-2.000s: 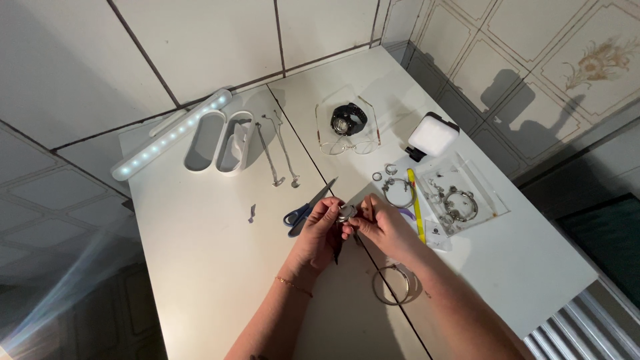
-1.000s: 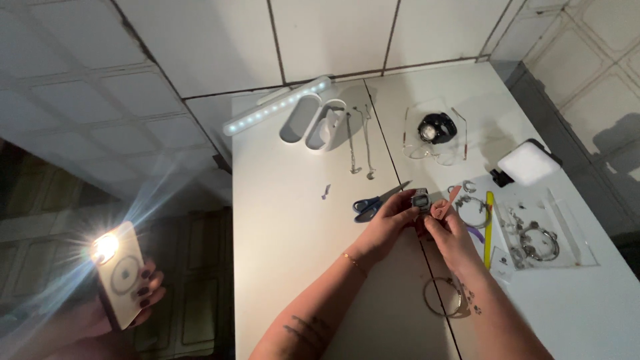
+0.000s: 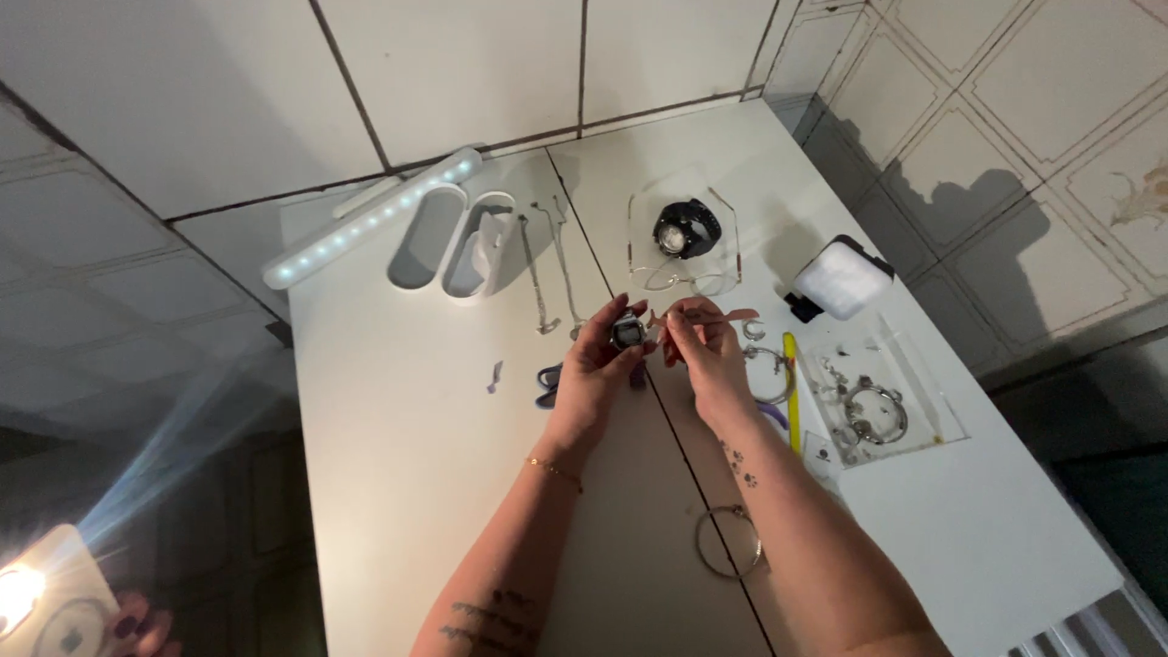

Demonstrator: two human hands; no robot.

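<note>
Near the table's middle, my left hand [image 3: 593,365] holds a small silver watch [image 3: 628,332] between thumb and fingers, its face toward the camera. My right hand [image 3: 703,351], just right of it, pinches a thin pinkish strip-like tool [image 3: 741,315]; its near end is close to the watch, and whether they touch cannot be told. Scissors with dark blue handles [image 3: 547,385] lie partly hidden under my left hand. Beyond my hands, a black wristwatch [image 3: 686,228] rests between the temples of a pair of eyeglasses [image 3: 675,278]. Two silver chains [image 3: 534,278] lie to the upper left.
At the back left are an LED light bar [image 3: 374,219] and an open white case [image 3: 427,239]. On the right stand a small lamp [image 3: 841,276], a yellow tool [image 3: 792,392] and a clear tray [image 3: 949,429] of jewelry. A bangle [image 3: 728,542] lies near my right forearm. Another person's hand [image 3: 141,625] holds a lit phone [image 3: 68,584].
The pinkish tool, visible in my right hand one second ago, now points sideways to the right. My left hand still holds the watch. The view has shifted.
</note>
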